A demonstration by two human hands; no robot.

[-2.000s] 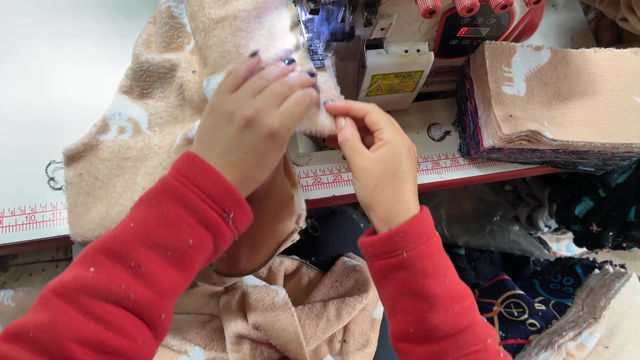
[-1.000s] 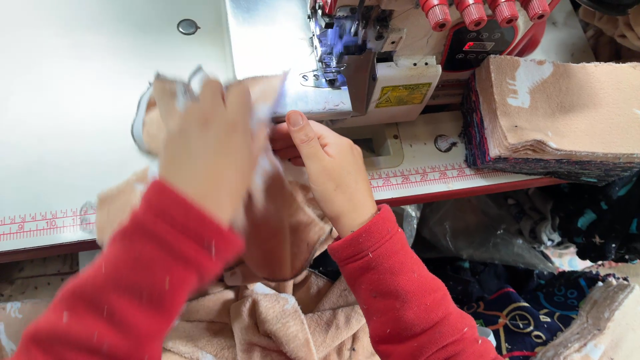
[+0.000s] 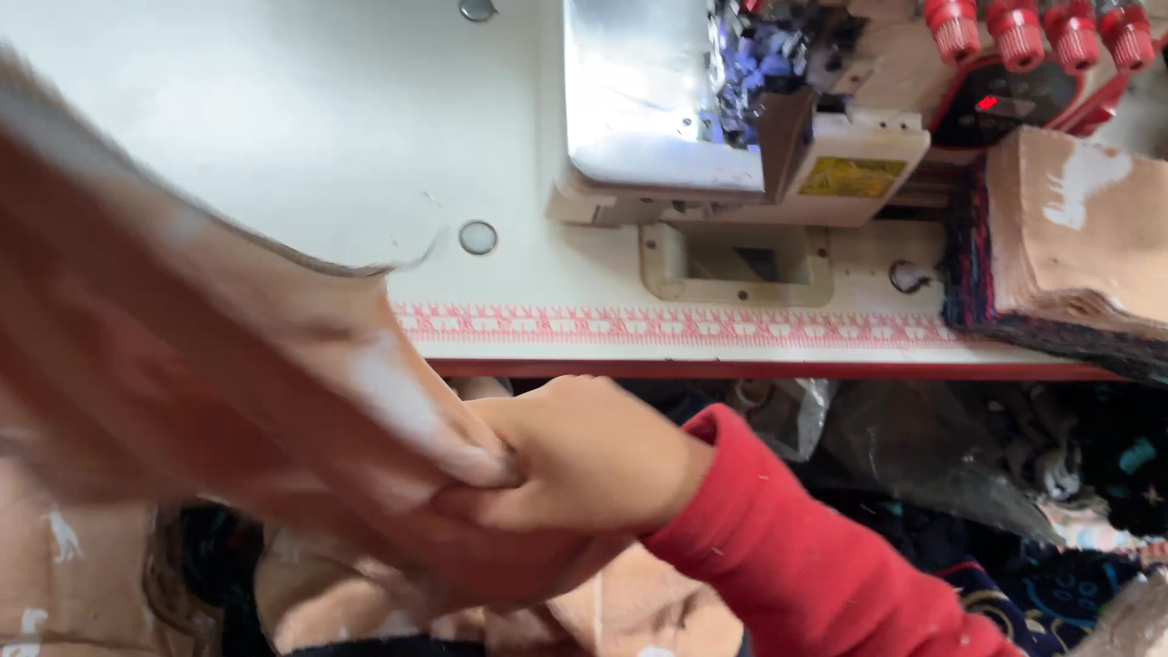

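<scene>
My right hand (image 3: pixel 584 456) is closed on an edge of a tan fleece garment piece (image 3: pixel 301 365) with white animal shapes, just in front of the table's edge. The cloth stretches up to the left side of the view and is blurred by motion. My left hand does not show. Behind my right hand stands an overlock sewing machine (image 3: pixel 657 100) with a shiny metal plate; its needle area (image 3: pixel 757 73) holds no visible cloth.
A stack of cut tan fleece pieces (image 3: pixel 1086 237) lies at the right on the white table. A red measuring scale (image 3: pixel 639 324) runs along the table's front edge. Below are more tan fleece (image 3: pixel 657 602), dark printed fabric (image 3: pixel 1040 584) and clear plastic (image 3: pixel 922 447).
The tan cloth has moved away from the machine, to the left and toward me. My left hand has gone out of view; my right hand has come back past the table's edge.
</scene>
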